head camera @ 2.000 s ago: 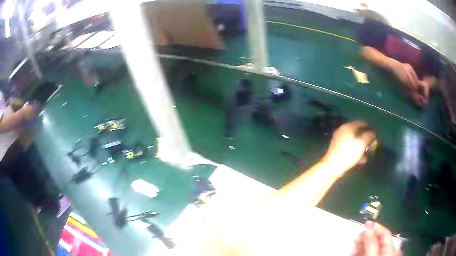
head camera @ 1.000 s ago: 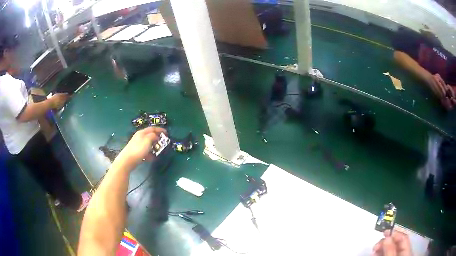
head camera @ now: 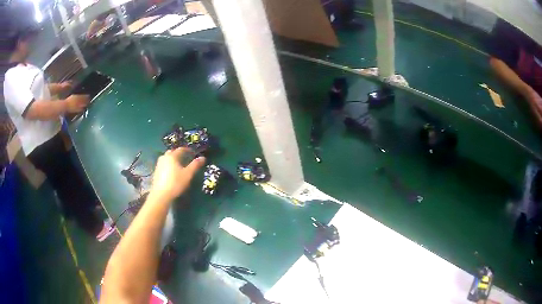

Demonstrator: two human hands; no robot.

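Note:
My left hand [head camera: 177, 171] reaches over the green belt at left centre, fingers apart and empty. A circuit board [head camera: 211, 179] lies just right of its fingertips. More board units [head camera: 195, 138] sit just beyond the hand, and another board unit [head camera: 252, 171] lies by the post's foot. A dark board-and-cord unit [head camera: 321, 238] lies on the edge of the white sheet [head camera: 380, 261]. A board with a yellow block [head camera: 482, 284] shows at the lower right. My right hand is not visible; it may be below the picture's edge.
A white post [head camera: 264, 101] rises from the belt right of my hand. A small white block [head camera: 238, 230] and black cords [head camera: 233, 269] lie nearer. Dark units [head camera: 437, 138] lie farther right. A person [head camera: 41, 119] stands at left with a dark tray; another person's arm [head camera: 516, 80] shows at right.
My left hand moved from the right side to the left with a board, then let it go on the belt. My right hand, earlier holding a board, has left view. The camera view has shifted.

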